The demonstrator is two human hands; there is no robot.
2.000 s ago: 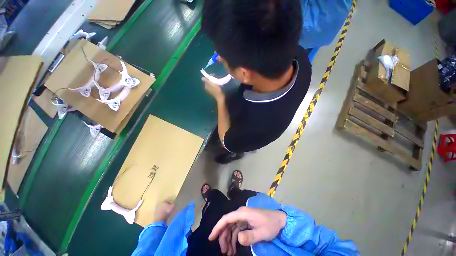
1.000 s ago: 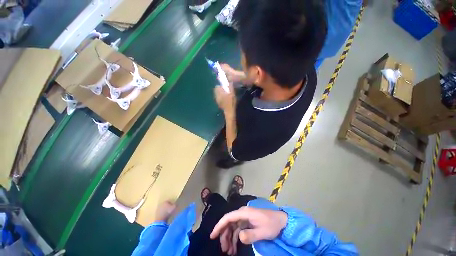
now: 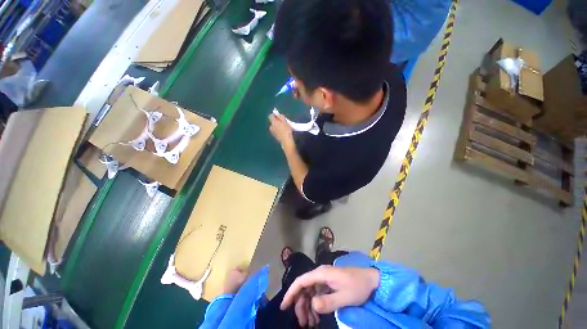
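Observation:
A curved white housing (image 3: 186, 283) with thin dark lead wires lies across the lower left corner of a tan cardboard sheet (image 3: 248, 199) on the green side bench. My left hand (image 3: 236, 280) rests at the near edge of the sheet, right of the housing and apart from it; its fingers are partly hidden and small. My right hand (image 3: 331, 292) hangs in front of my body over my dark trousers, fingers loosely curled, holding nothing that I can see.
A coworker in a dark shirt (image 3: 357, 151) stands ahead, holding a white housing (image 3: 301, 124) and a blue-tipped bottle (image 3: 286, 87). Several housings lie on stacked cardboard (image 3: 129, 164) over the conveyor. A pallet (image 3: 495, 151) with cartons stands right, beyond yellow-black floor tape (image 3: 402, 173).
The view has shifted, so the bench things sit further right and lower. The coworker's hands have moved apart, with the housing now held lower. My hands keep their pose.

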